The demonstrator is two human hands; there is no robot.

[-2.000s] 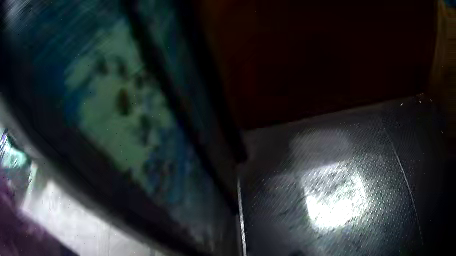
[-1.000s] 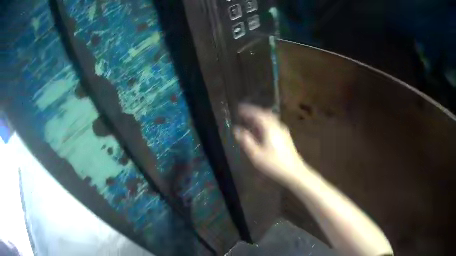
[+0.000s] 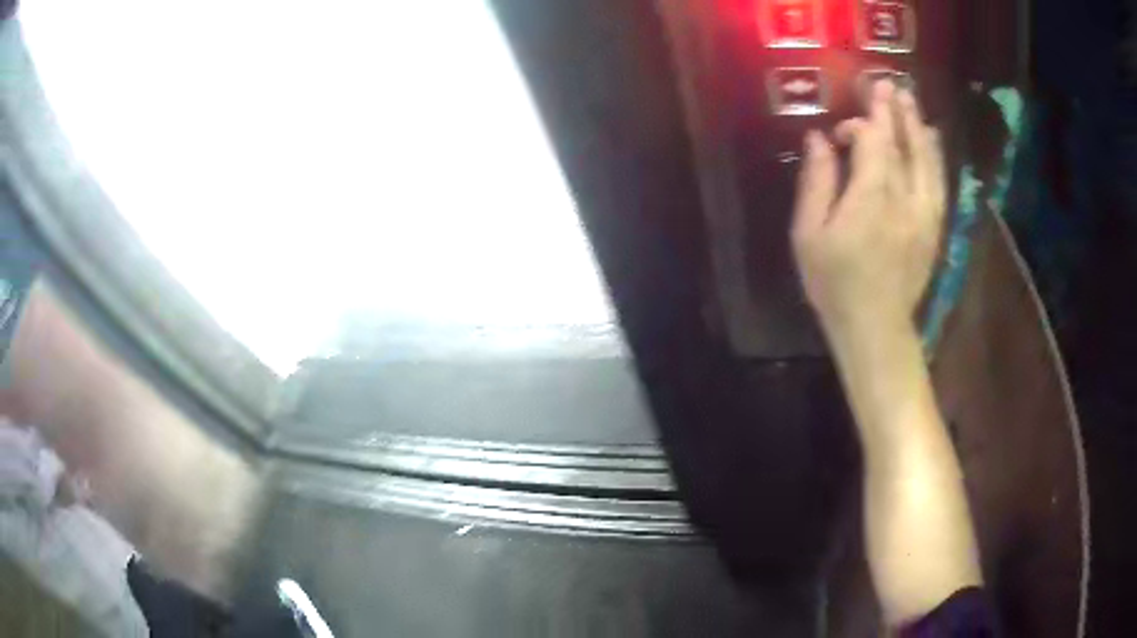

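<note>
My right hand is bare and reaches up from the lower right. Its fingers are apart and hold nothing. The fingertips are at the lower right button of the lift button panel, covering part of it; whether they press it I cannot tell. The upper left button is in a red glow. The lower left button shows below it. My left hand is not in view.
The lift doorway is open at left, glaring white beyond. Sill tracks cross the floor. Brown wall lining stands at right. Pale cloth, possibly a person's clothing, is at lower left.
The scratched blue door panels no longer fill the left; the bright opening and sill show there. My right hand has moved up the panel to the buttons, and a red light has appeared.
</note>
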